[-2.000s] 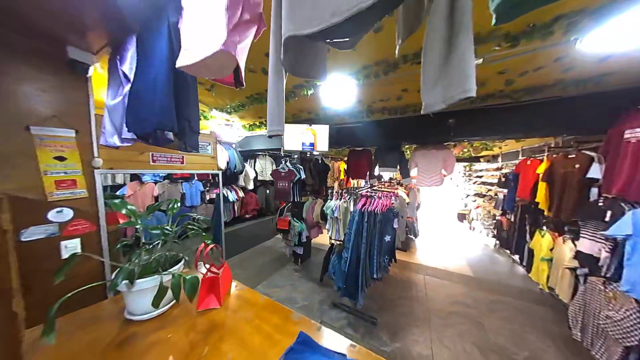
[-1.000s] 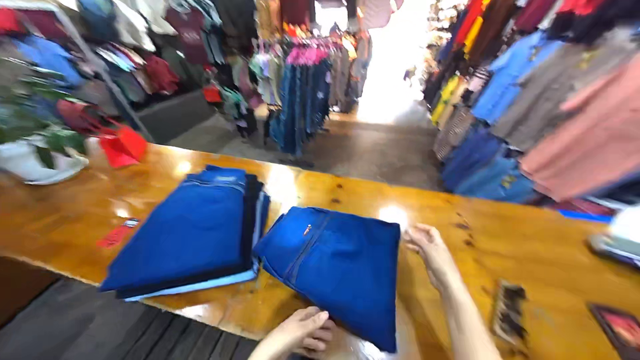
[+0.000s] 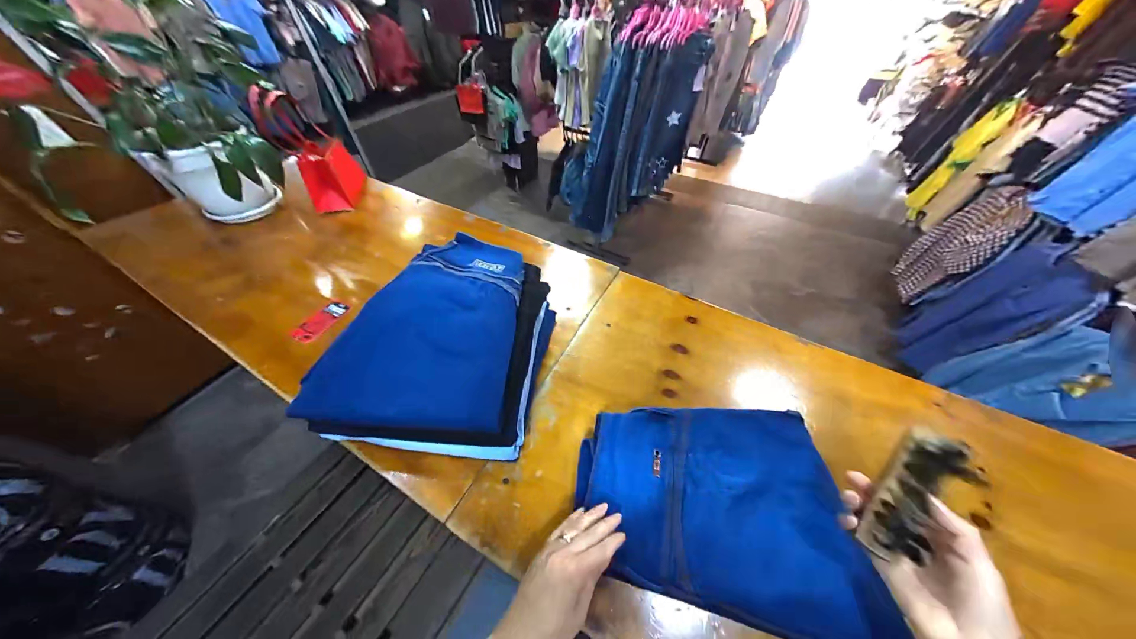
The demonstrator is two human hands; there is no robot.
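Note:
On the wooden counter lies a folded pair of blue jeans (image 3: 737, 515), its waistband side to the left. My left hand (image 3: 572, 559), a ring on one finger, rests with spread fingers at the jeans' lower left edge. At the right edge of the jeans my right hand (image 3: 932, 550) has its fingers around a patterned dark and tan object (image 3: 919, 497), blurred, which looks like a phone in a case. Left of the jeans sits a stack of folded trousers (image 3: 417, 346), blue on top, with black and light blue ones beneath.
A red tag (image 3: 319, 322) lies on the counter (image 3: 621, 355) left of the stack. At the counter's far left stand a white potted plant (image 3: 222, 182) and a red paper bag (image 3: 330, 177). Beyond are racks of hanging jeans (image 3: 639, 124) and clothes (image 3: 994, 195) at the right.
My right hand has moved from the jeans' far right corner to the patterned object, which lay on the counter, and taken hold of it. My left hand remains near the jeans' edge.

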